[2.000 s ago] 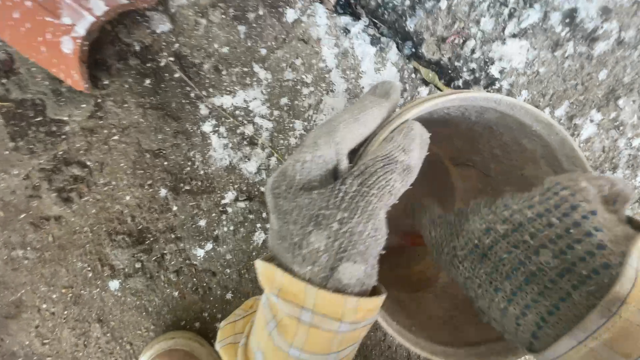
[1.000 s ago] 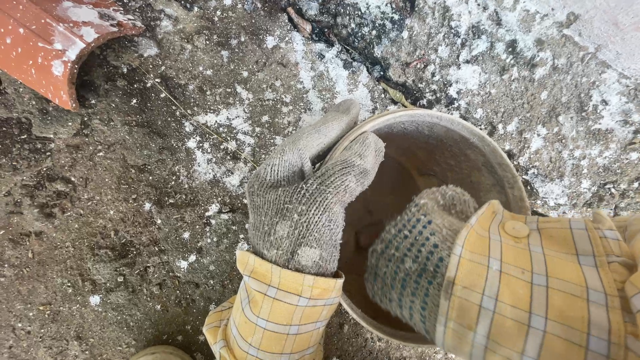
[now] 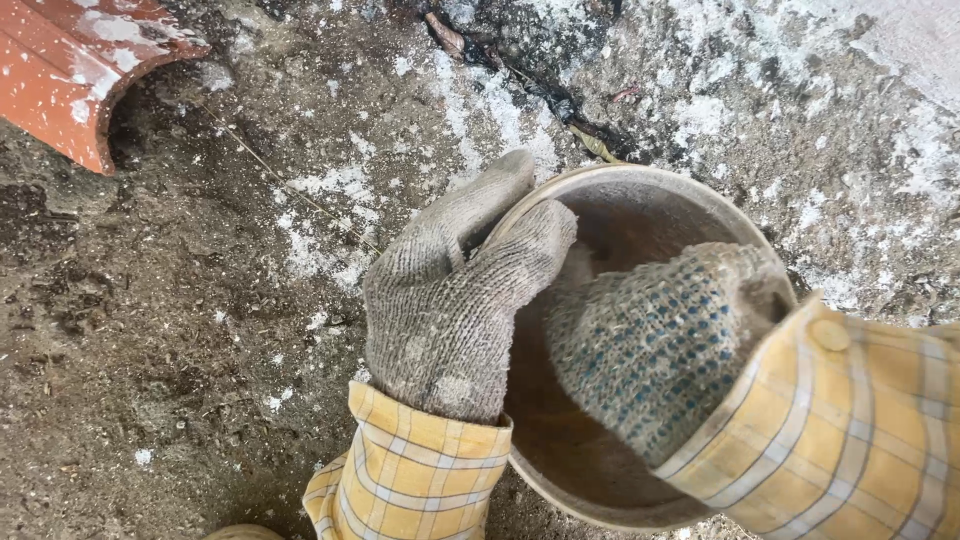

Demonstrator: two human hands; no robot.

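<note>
A round container (image 3: 540, 491) with a pale, dusty rim stands on the rough ground, its inside brownish and partly blurred. My left hand (image 3: 457, 300), in a grey knitted work glove, grips the container's left rim, thumb inside the wall and fingers outside. Down inside the container is my right hand (image 3: 660, 345), in a knitted glove with blue dots, palm side up toward the camera. Its fingertips are blurred and partly hidden, so whether it holds anything does not show. Both arms wear yellow checked sleeves.
An orange curved roof tile (image 3: 67, 75) splashed with white lies at the upper left. White spatters cover much of the ground. Dry leaves (image 3: 444, 34) lie along a dark crack behind the container. Part of a shoe (image 3: 244, 532) shows at the bottom edge.
My right hand has moved about and turned inside the container, showing more of its dotted side than a second ago. My left hand has kept its grip on the rim.
</note>
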